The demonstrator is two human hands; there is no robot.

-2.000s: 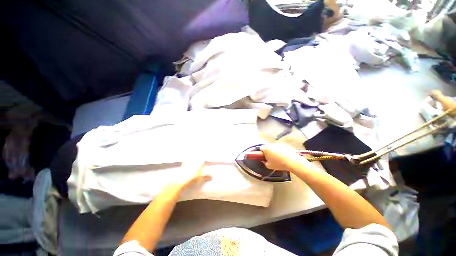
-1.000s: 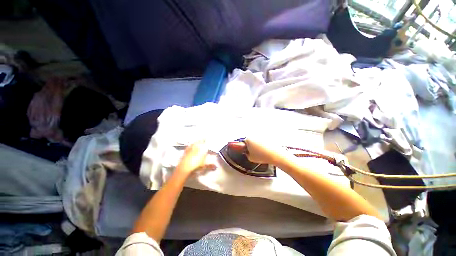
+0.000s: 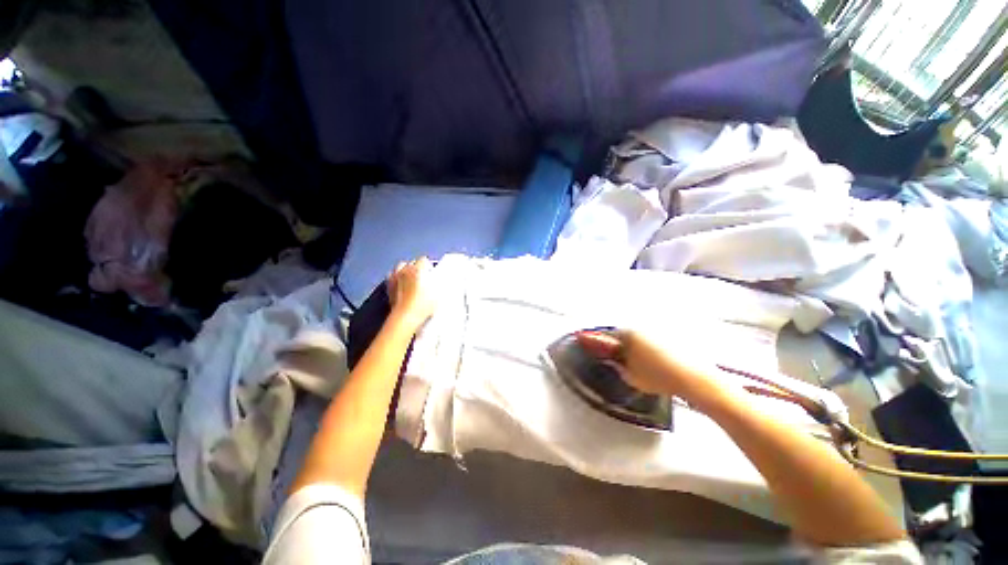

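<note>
A cream-white garment (image 3: 520, 375) lies over the pressing arm, whose black padded end (image 3: 370, 326) shows at the garment's left end. My right hand (image 3: 641, 362) grips the reddish handle of a dark steam iron (image 3: 602, 386), which rests on the middle of the garment with its tip pointing up and left. My left hand (image 3: 412, 285) is at the garment's far left corner, by the waistband edge; its fingertips are partly hidden, so I cannot tell whether it grips the cloth.
A crumpled white pile (image 3: 763, 210) lies behind the garment. A blue cylinder (image 3: 538, 210) and a white board (image 3: 426, 226) lie behind the arm. Yellow-tan hoses (image 3: 923, 452) run right past a black rest pad (image 3: 923, 425). Cream cloth (image 3: 249, 386) drapes at the left end.
My left hand has moved from the garment's middle to its far left corner. The iron stays on the cloth in my right hand. The view has shifted left, and the garment's left edge looks straighter.
</note>
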